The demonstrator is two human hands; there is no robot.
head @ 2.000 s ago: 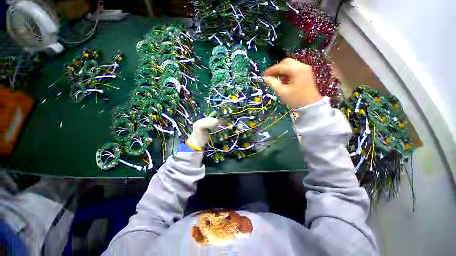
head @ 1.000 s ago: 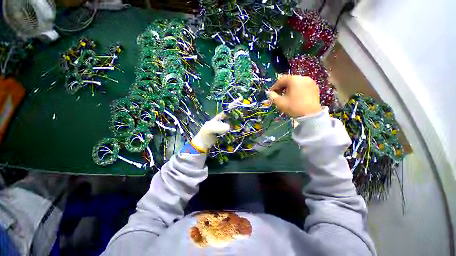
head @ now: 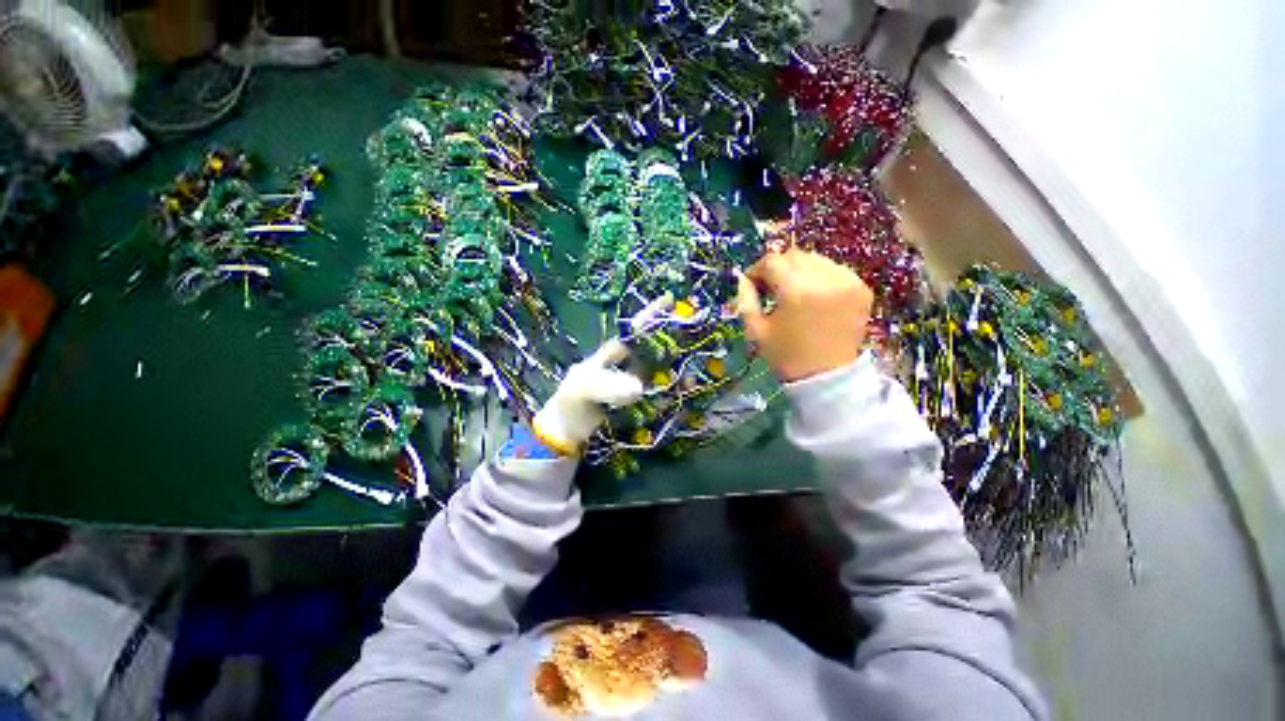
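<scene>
My left hand, in a white glove, is at the lower left of the middle coil group, fingers at a white sleeve and wires; its grip is unclear. My bare right hand is right of those wires, with thumb and fingertips pinched together; any small part between them is too small to tell. Green ring coils overlap in two short columns, with yellow-dotted wires fanning below them. A crimson pile of small parts lies just behind my right hand.
Long rows of green coils lie left of my hands, a small coil group farther left. Another coil bundle hangs at the right edge. A tangled coil pile is at the back. A fan stands back left, beside the pale wall-less corner.
My right hand has moved from near the red pile down and towards the wires. My left hand has reached forward to the wires, its finger now extended. The view has shifted slightly.
</scene>
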